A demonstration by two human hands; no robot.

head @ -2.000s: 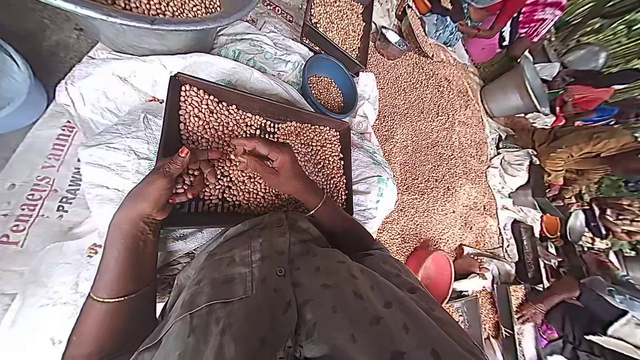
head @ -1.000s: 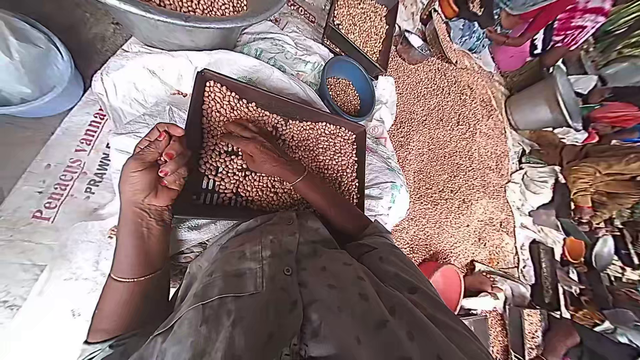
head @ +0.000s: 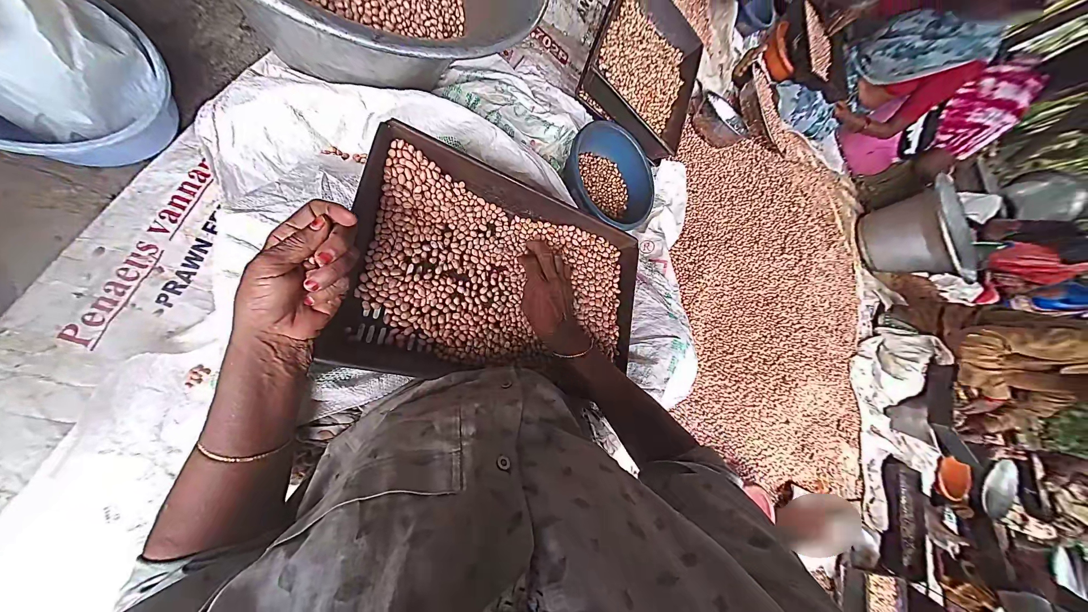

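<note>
A dark slatted tray (head: 501, 191) lies before me, spread with reddish-brown shelled nuts (head: 459, 246), likely peanuts. My left hand (head: 297, 272) is raised at the tray's left edge, its fingers curled inward; whether something small is inside them cannot be told. Flat on the nuts in the tray's right half rests my right hand (head: 548, 293), fingers extended and slightly apart. Slots of the tray floor show at its lower left corner. A blue bowl (head: 585, 191) with more nuts stands against the tray's upper right side.
A metal basin (head: 399, 55) of nuts is at the top, beside a second dark tray (head: 693, 81). White woven sacks (head: 280, 119) lie underneath. A large nut heap (head: 765, 314) spreads to the right, with a grey bucket (head: 909, 229) and other people (head: 909, 102) beyond. A blue tub (head: 127, 144) stands upper left.
My left hand has moved from over the nuts to the tray's left edge and its fingers have curled. My right hand has moved right across the nuts and flattened out.
</note>
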